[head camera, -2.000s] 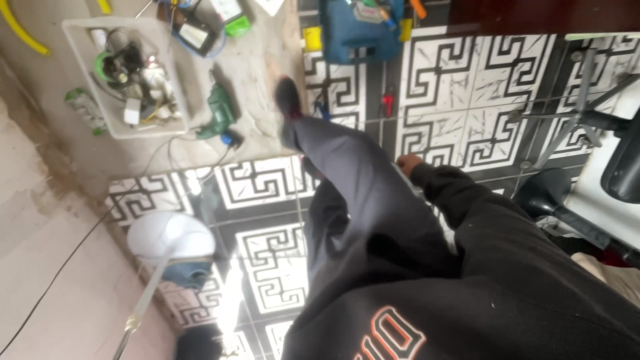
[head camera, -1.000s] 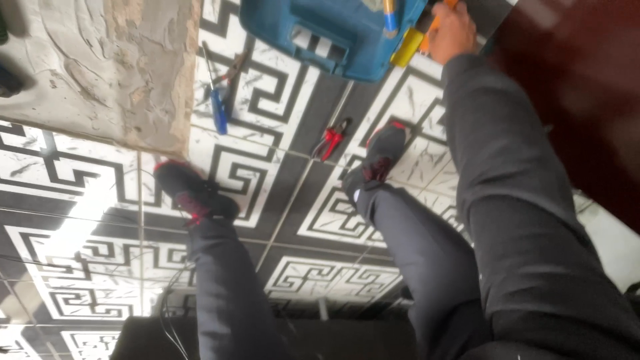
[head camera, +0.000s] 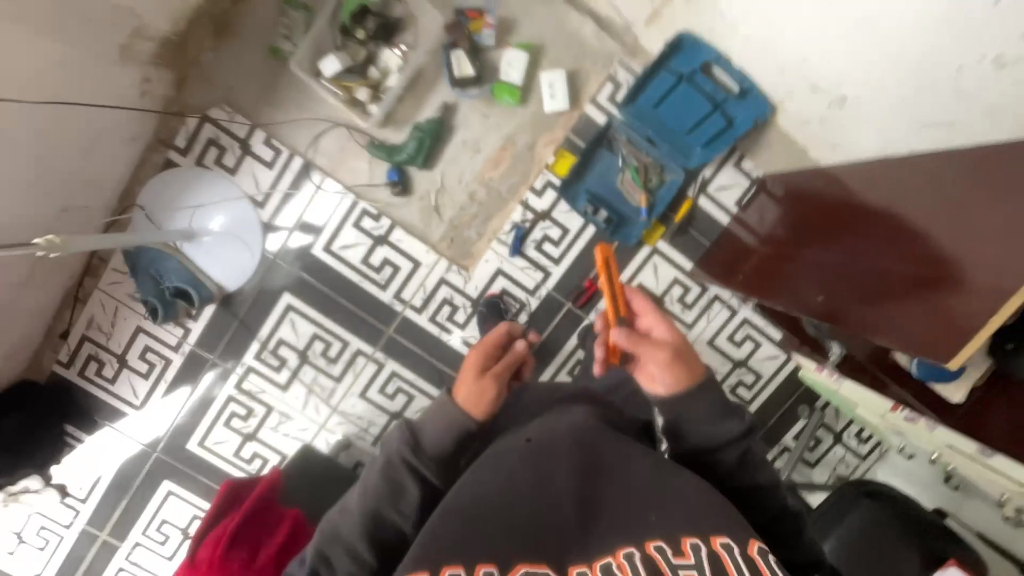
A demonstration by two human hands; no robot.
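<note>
My right hand is closed around an orange tool, which looks like a utility knife and points away from me. To its left, my left hand has its fingers curled together in front of my body; whether something small lies between them is too blurred to tell. Beyond the hands, a blue plastic toolbox lies open on the patterned tiles, with assorted tools inside and yellow latches. Red-handled pliers or a similar tool and a blue-handled tool lie on the floor between my hands and the box.
A green power drill with a cord lies on bare concrete beside a clear bin of parts and small boxes. A white round object stands at left, a dark red panel at right. Red cloth is lower left.
One second ago my right hand was at the toolbox's yellow latch, touching something orange; now it holds the orange tool in front of my body. My left hand has come into view. The view has shifted widely.
</note>
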